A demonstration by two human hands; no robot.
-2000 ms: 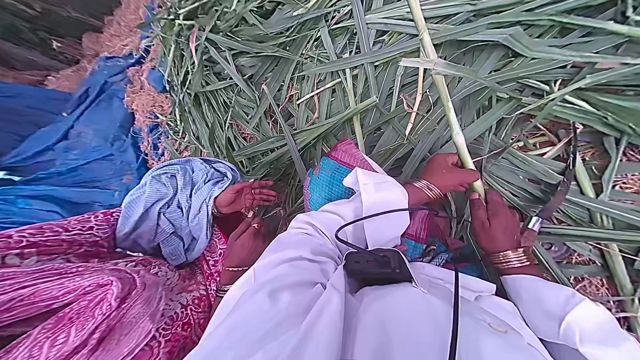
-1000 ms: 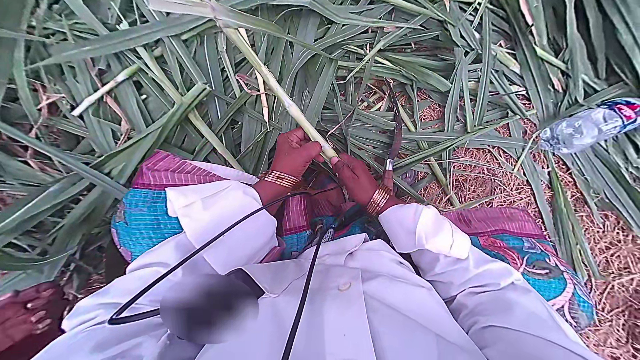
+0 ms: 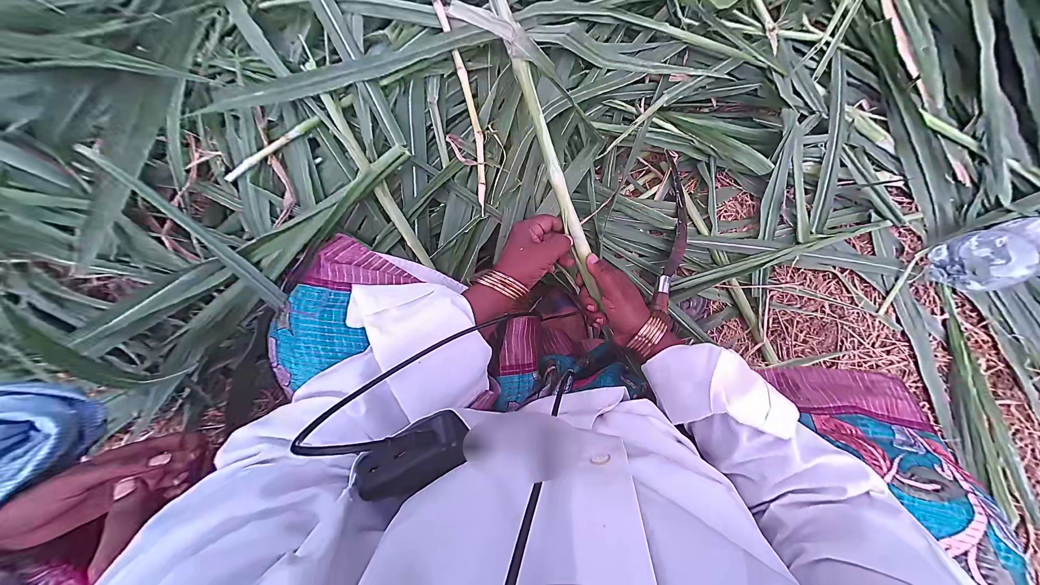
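A long pale green plant stalk (image 3: 546, 146) slopes down from the top of the view to my two hands, above my lap. My left hand (image 3: 532, 256) is at the stalk's left side near its lower end, fingers curled in against it. Lower down, my right hand (image 3: 613, 301) grips the stalk's end, thumb along it. Just right of that hand lies a sickle (image 3: 676, 236) with a dark curved blade and a metal collar; its handle is partly hidden behind my wrist. Both wrists wear gold-coloured bangles.
Cut long green leaves and stalks (image 3: 325, 89) cover the ground ahead. Dry straw (image 3: 845, 317) shows at the right, beside a clear plastic bottle (image 3: 987, 256). Another person's hand (image 3: 106, 496) is close by at the lower left, below blue cloth (image 3: 45, 431).
The view has swung to the right since two seconds ago. My right hand has gone from beside the stalk's end to gripping it; my left hand's fingers are now more curled.
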